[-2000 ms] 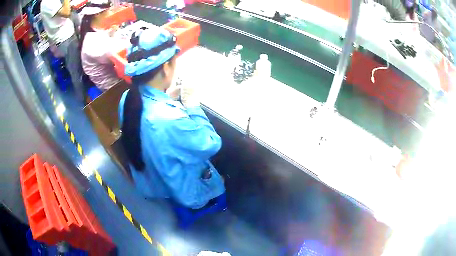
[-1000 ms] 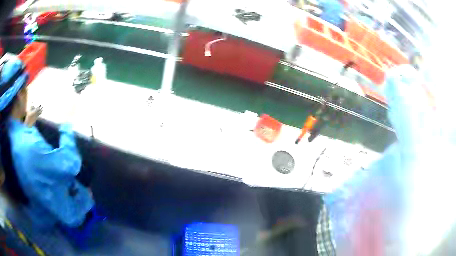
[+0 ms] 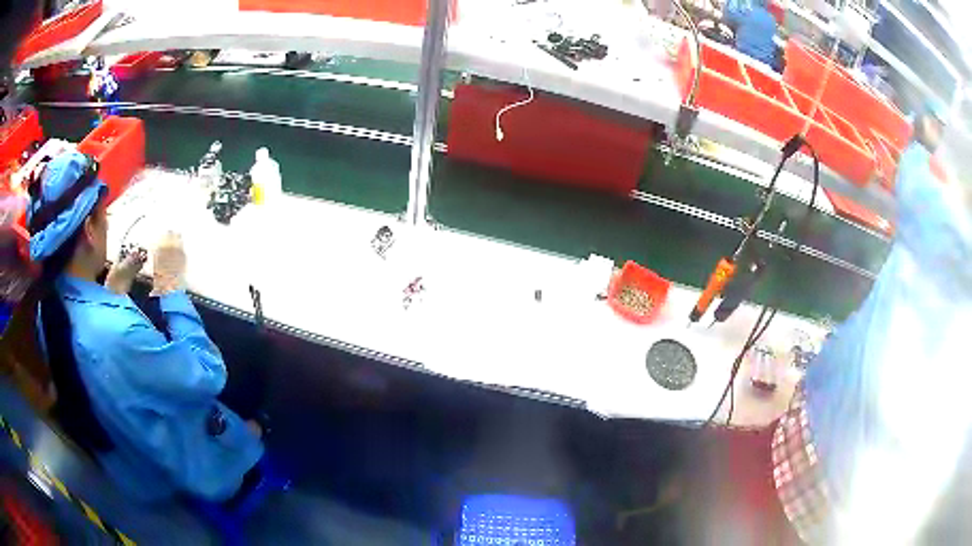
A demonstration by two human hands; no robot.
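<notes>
Neither of my hands shows. Nearest in front of me is a long white bench [image 3: 480, 336]. On it lie a small clear-and-dark bagged unit [image 3: 383, 241], a second small reddish clump [image 3: 414, 291] and a tiny dark piece [image 3: 538, 294]. Farther right are a red-orange parts bin [image 3: 637, 292] with small brassy pieces, a dark round plate [image 3: 671, 365] and an orange-handled tool [image 3: 717, 286] on a black cord. A slim dark tool [image 3: 256, 304] sits at the bench edge at the left.
A seated person in a blue smock [image 3: 149, 363] works at the bench's left end. Another person in blue [image 3: 885, 320] is at the right, washed out by glare. A blue perforated stool [image 3: 516, 522] stands in front. A white bottle [image 3: 265, 177] and metal post [image 3: 427, 128] stand behind.
The view has swung right from the seated person, bringing in the bin, round plate, orange tool and stool. Since one second ago it has shifted slightly back left and sharpened.
</notes>
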